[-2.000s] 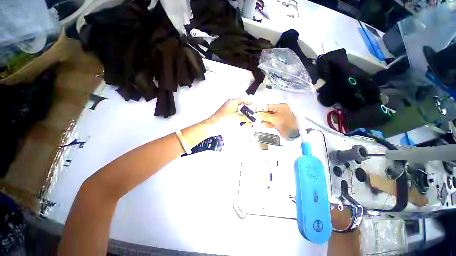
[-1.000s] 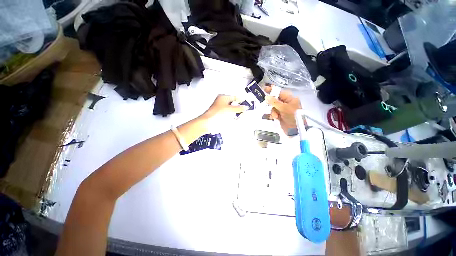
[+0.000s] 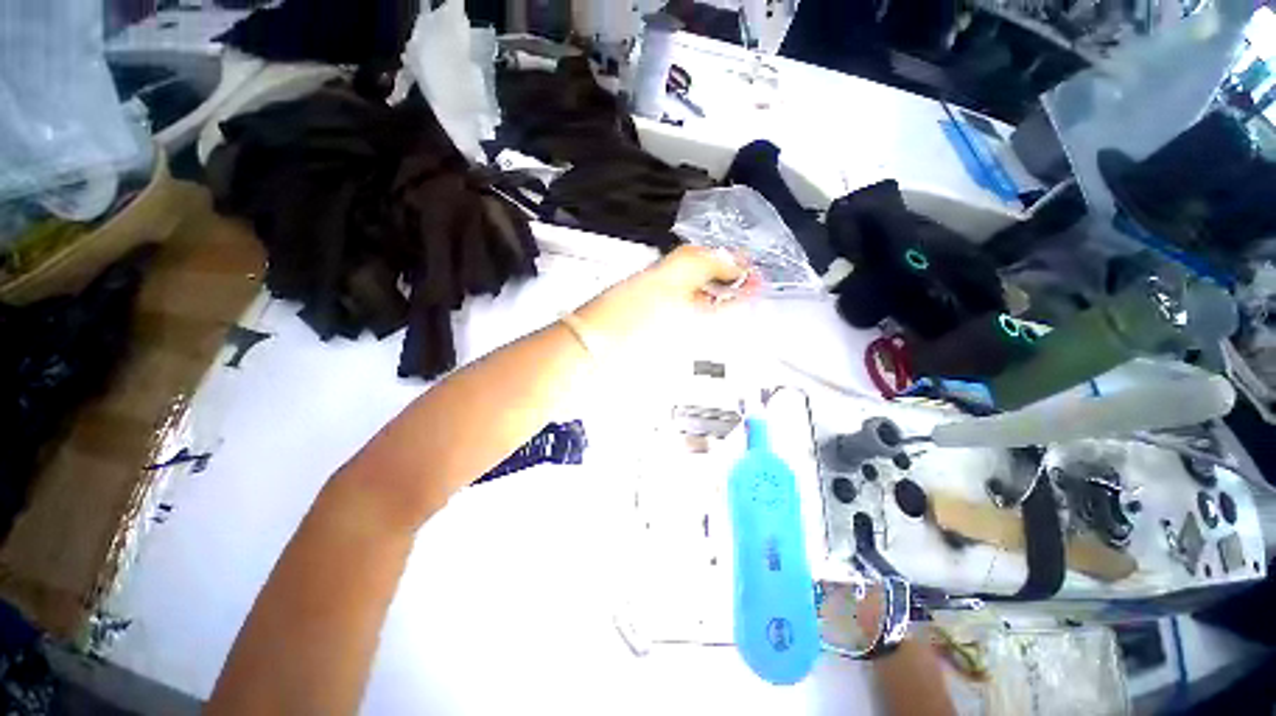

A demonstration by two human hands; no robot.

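Observation:
My left hand (image 3: pixel 707 276) reaches over the white table to the near edge of the clear plastic bag (image 3: pixel 749 231). Glare hides whether its fingers hold anything. Of my right arm, only the forearm (image 3: pixel 912 674) and the wrist with a watch show at the lower right; the hand is hidden by the machine and the blue lamp (image 3: pixel 774 560). A fan of dark cut labels (image 3: pixel 553 445) with white print lies beside my left forearm. A small dark tab (image 3: pixel 710 368) lies on the table below my left hand.
Dark cloth strips (image 3: pixel 441 266) heap at the far left, by a cardboard sheet (image 3: pixel 119 406) and a yellow basket (image 3: pixel 105 231). The machine head (image 3: pixel 910 546) fills the right. A green bottle-like object (image 3: pixel 1092 343) and red cord (image 3: pixel 886 367) are behind it.
My left hand has moved right and away to the plastic bag. My right hand has drawn back out of sight. The dark labels held earlier no longer show in the hands. The view has shifted.

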